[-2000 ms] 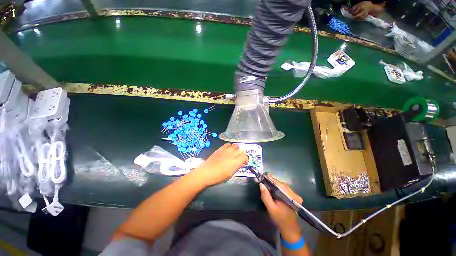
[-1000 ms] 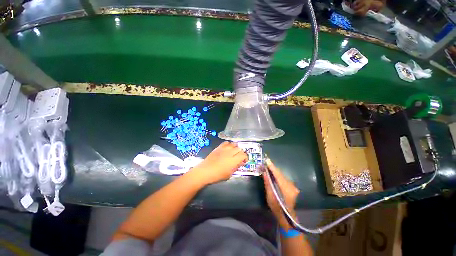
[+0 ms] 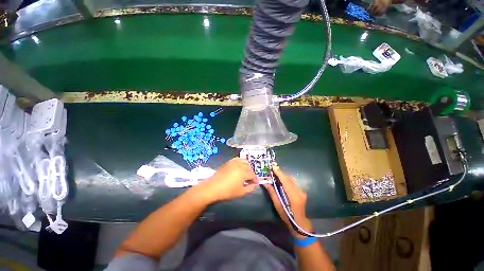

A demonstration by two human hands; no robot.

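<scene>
An open white socket housing (image 3: 258,164) with small coloured parts inside lies on the dark green bench under the clear fume cone (image 3: 261,127). My left hand (image 3: 231,179) is at the housing's left and lower side, fingers on its edge. My right hand (image 3: 289,197), with a blue wristband, holds the dark soldering iron (image 3: 282,193) at the housing's lower right. The iron's tip is hard to make out. A bagged white cord (image 3: 175,175) lies to the left. A pile of blue disc components (image 3: 192,140) lies behind it.
Bagged socket units (image 3: 49,119) with coiled cords stand at the left. A cardboard tray (image 3: 345,153) with silvery bits, a black box (image 3: 416,153) and a green reel (image 3: 451,100) are at the right. The conveyor (image 3: 143,58) carries two more housings. A ribbed duct (image 3: 270,42) hangs centrally.
The view has shifted slightly. My right hand has turned the iron steeper and moved it around the housing's right side. My left fingers have moved to the housing's lower left. The conveyor units have moved right.
</scene>
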